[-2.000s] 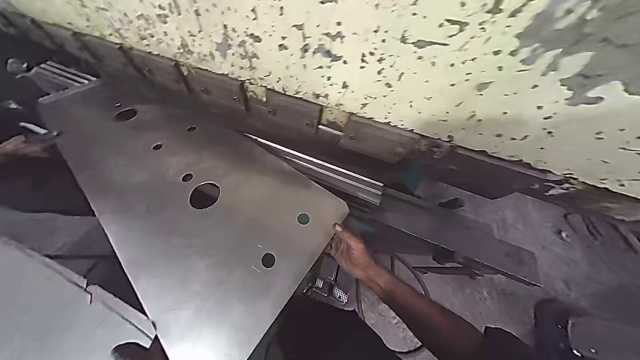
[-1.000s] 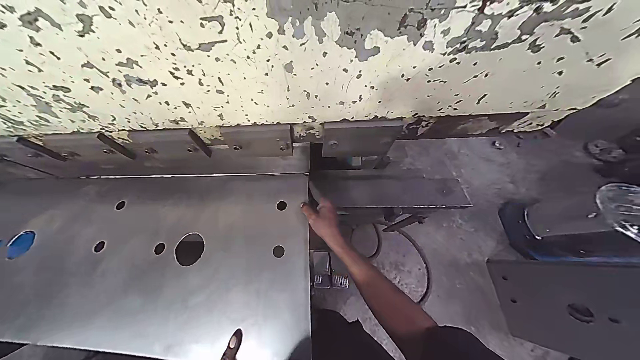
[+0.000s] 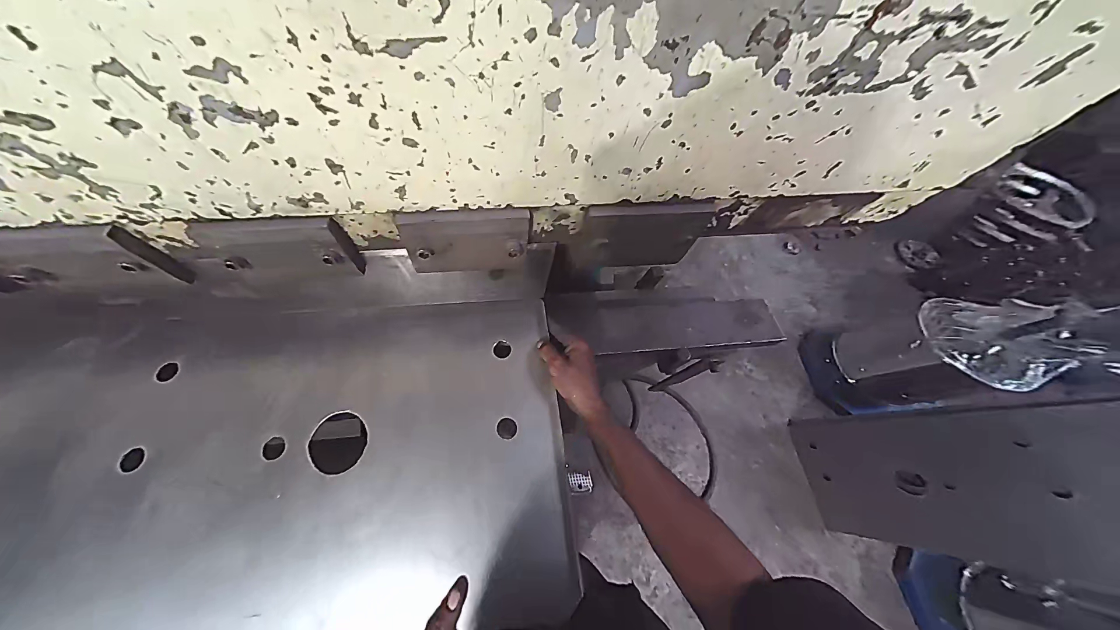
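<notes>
A large sheet metal panel [image 3: 394, 385] with round cut holes lies flat, its far edge bent upward against the clamped blocks of a press brake [image 3: 464, 241]. My right hand [image 3: 573, 376] grips the panel's right edge near its far corner, fingers closed around the rim. At the bottom edge of the view, part of my left hand [image 3: 449, 604] shows, a thumb or finger resting at the panel's near side; the rest is hidden. Just beyond the right hand a flat steel bar [image 3: 674, 324] sticks out to the right.
The machine's cream beam [image 3: 490, 105] with flaking paint spans the top. A second holed metal panel [image 3: 954, 481] lies at the right, beside a clear plastic-wrapped thing [image 3: 997, 341]. A cable [image 3: 707, 437] curves on the concrete floor, near a foot pedal [image 3: 579, 481].
The panel lay slanted two seconds ago and now sits square along the machine, with a bent-up far edge showing. The right hand stays on its right edge. The view has turned.
</notes>
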